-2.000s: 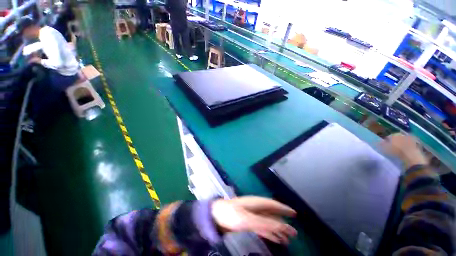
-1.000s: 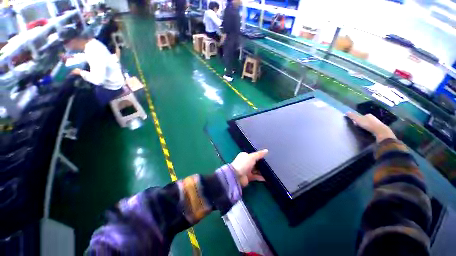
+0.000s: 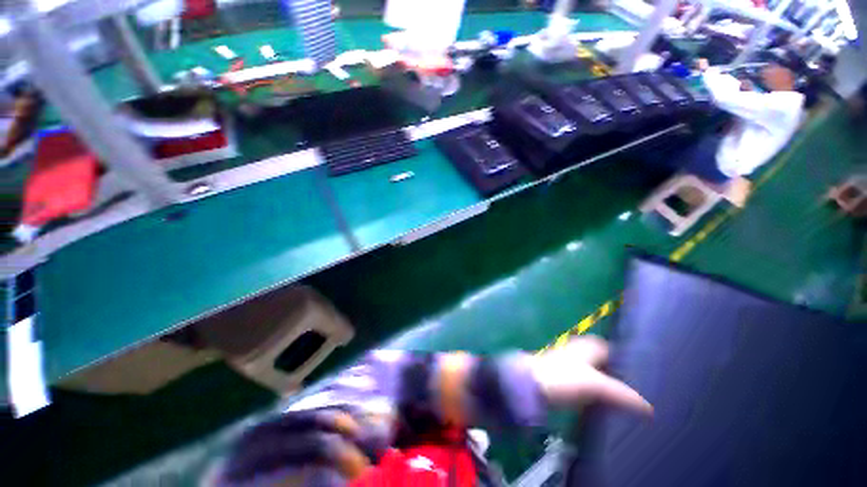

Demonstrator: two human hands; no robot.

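A large dark laptop slab [image 3: 741, 380] fills the lower right, tilted and cut off by the picture's edge. My left hand [image 3: 594, 379] is at its left edge, with the thumb over the face and the other fingers hidden. The hand is blurred. My right hand is not in view. A dark mat or slab edge shows beneath the laptop at its left side.
A green bench [image 3: 190, 266] crosses the left. It bears an open laptop with a black keyboard [image 3: 369, 150], a small white stick [image 3: 402, 177] and several laptop units [image 3: 487, 157]. A stool [image 3: 295, 342] stands below. A person in white sits at the right rear.
The view has swung left towards the other bench. The laptop has shifted to the lower right, now partly out of the picture. My left hand is still at its edge; my right hand has left view.
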